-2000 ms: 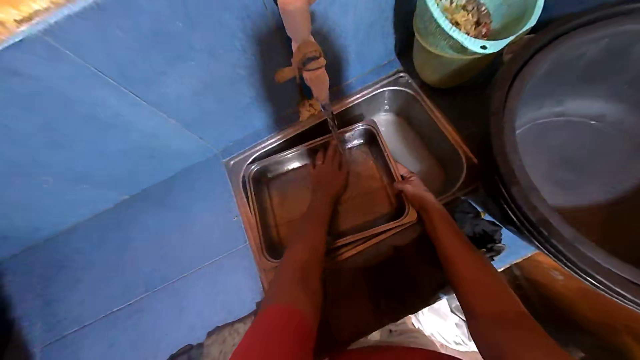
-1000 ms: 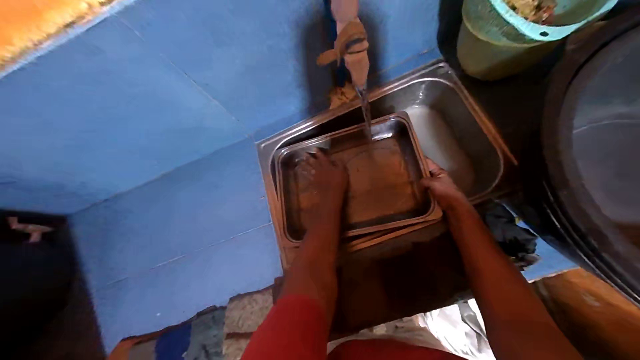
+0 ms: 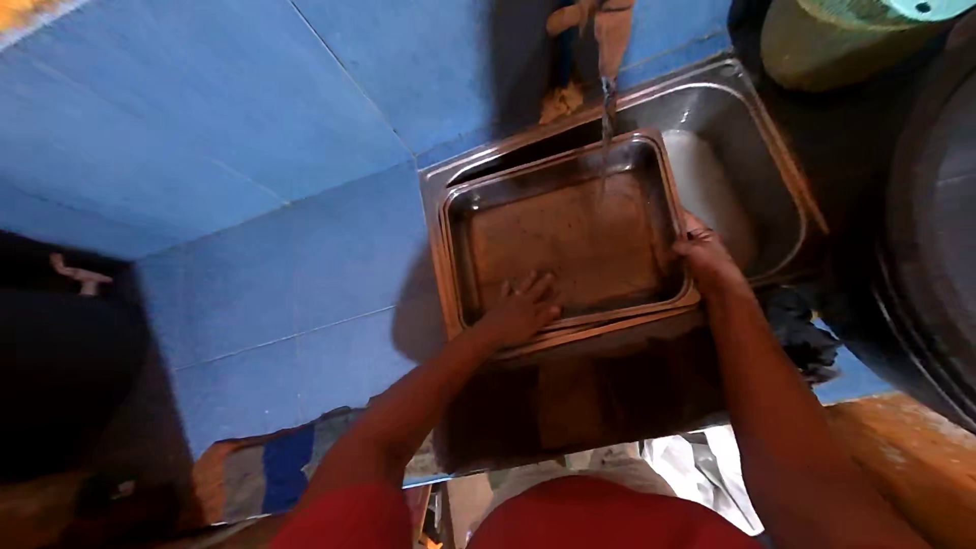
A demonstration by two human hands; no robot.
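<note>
A rectangular metal tray (image 3: 564,236) lies tilted over the left part of a stainless steel sink (image 3: 770,152), with another metal rim just under its near edge. Water runs into the tray from a tap (image 3: 612,46) above its far side. My right hand (image 3: 705,252) grips the tray's right rim, thumb on top. Inside the tray, at the near left part, my left hand (image 3: 530,305) rests with fingers spread on the wet bottom, holding nothing.
A green bucket (image 3: 839,46) stands behind the sink at the right. A large dark round tub (image 3: 915,229) fills the right edge. Blue tiled wall (image 3: 267,152) rises at the left and back. A dark crumpled bag (image 3: 801,335) lies right of my right forearm.
My left hand has moved from the tray's far left part to its near edge. My right hand stays on the right rim. The view has shifted.
</note>
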